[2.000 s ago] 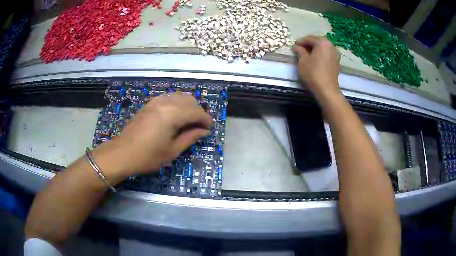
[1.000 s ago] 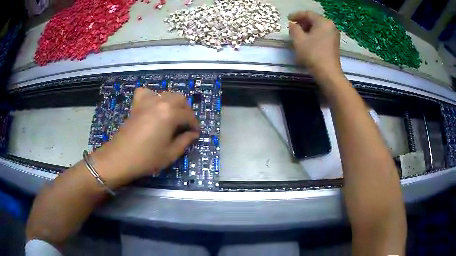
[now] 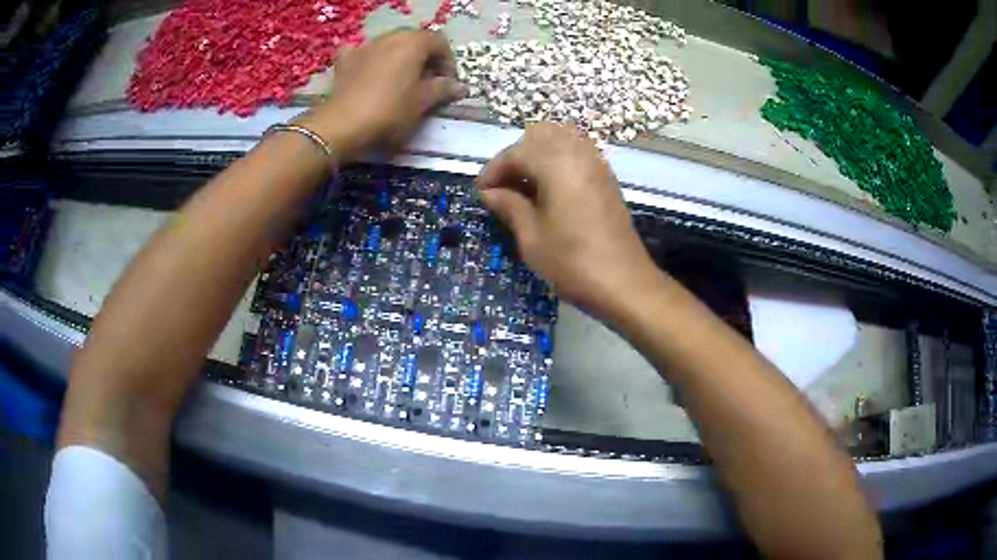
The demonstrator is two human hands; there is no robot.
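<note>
The dark circuit board panel [image 3: 405,328], dotted with blue and white parts, lies between the conveyor rails. My left hand [image 3: 394,88] is beyond the far rail, between the heap of red components [image 3: 230,55] and the heap of white components [image 3: 590,71]. Its thumb and fingertips are close together at the white heap's left edge; whether they hold a part cannot be told. My right hand [image 3: 558,208] is over the panel's far right part, thumb and index finger pinched near the far rail; any part between them is too small to tell.
The heap of green components [image 3: 864,142] lies on the shelf at the upper right. The near rail [image 3: 437,454] runs across the front. A white sheet [image 3: 804,328] lies below rail level, right of my right forearm. A small metal block [image 3: 911,429] and rail fittings are at the right.
My left hand has moved from over the panel to the shelf by the white heap. My right hand has moved from beside the green heap leftward and down to the panel. The phone is hidden.
</note>
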